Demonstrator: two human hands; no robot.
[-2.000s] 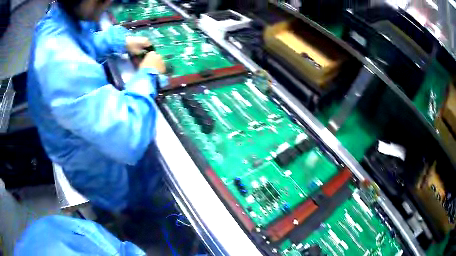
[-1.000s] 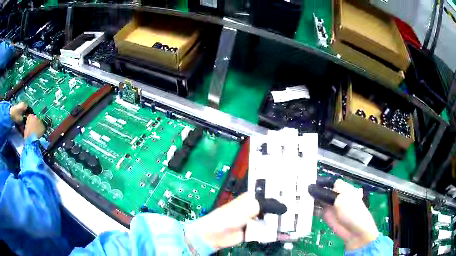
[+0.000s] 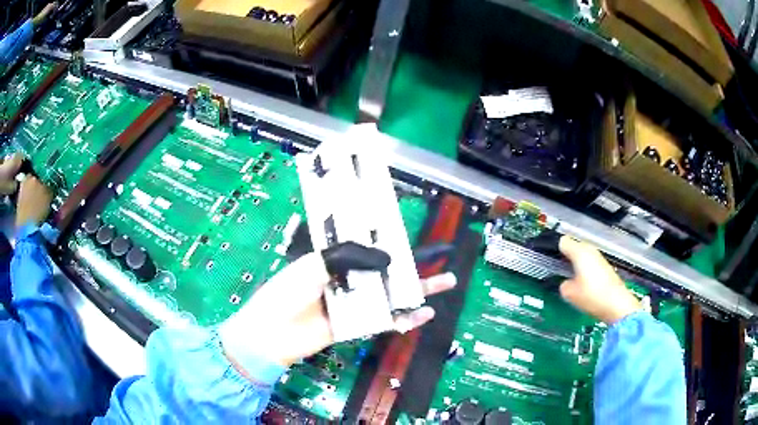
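Observation:
My left hand, with black finger cots, holds silver-white heatsink assemblies side by side, raised above the gap between two green boards. My right hand holds another silver heatsink assembly at its right end, near the far edge of the right-hand printed circuit board. Its fins face me. Whether it touches the board cannot be told. The left-hand printed circuit board has black capacitors along its near-left edge.
Red-brown carrier bars separate the boards. A small upright daughterboard stands at the far edge by the metal rail. Behind are a black bin with white paper and cardboard trays. A co-worker's blue sleeve is at left.
My right hand has moved away from the held stack to the far edge of the right-hand board, with one heatsink assembly. My left hand has moved left with the others. The view has shifted.

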